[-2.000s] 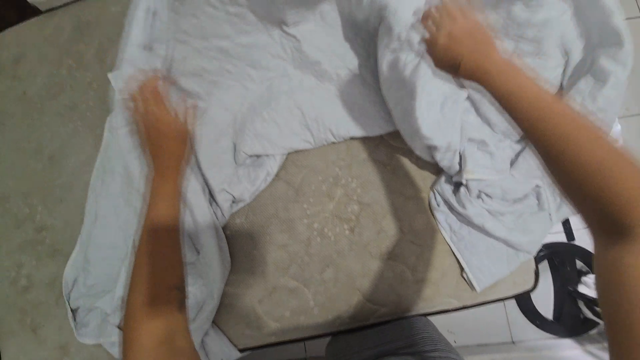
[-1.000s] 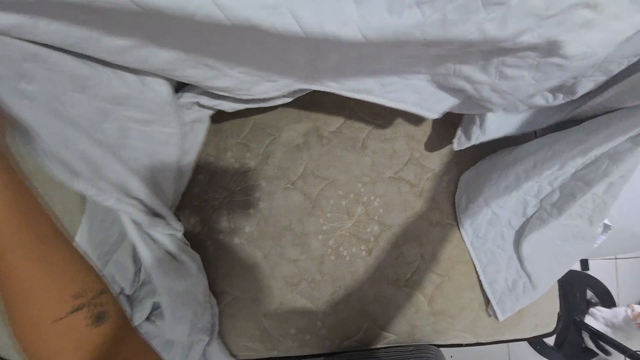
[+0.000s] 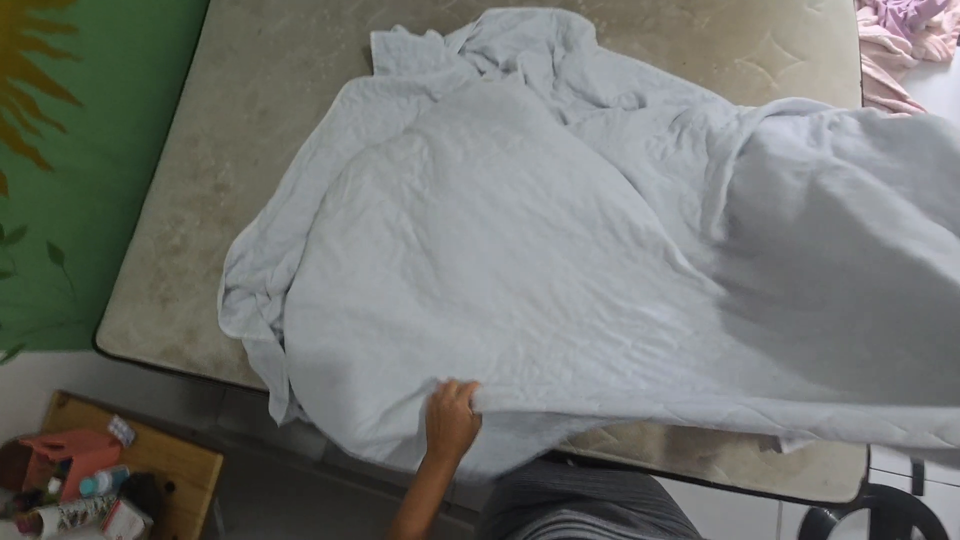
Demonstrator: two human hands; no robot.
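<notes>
A large light-grey quilted bed cover (image 3: 480,247) lies bunched and partly spread over a stained beige mattress (image 3: 217,172). Its folds gather at the left and top, and the right part rises toward the camera's right edge. My left hand (image 3: 452,421) is closed on the cover near its lower edge, just left of my legs. The fabric is drawn into creases at the fingers. My right hand is out of view.
A wooden stand (image 3: 191,469) at lower left holds a coral container (image 3: 75,454) and several bottles. Beyond the mattress is a green painted wall (image 3: 90,157). A black round-framed object (image 3: 874,517) stands at lower right; pink cloth (image 3: 907,45) lies at upper right.
The cover, earlier parted around bare mattress in front of me, now spreads across much of that area. My right hand has left the view. The view has shifted a lot toward the wall.
</notes>
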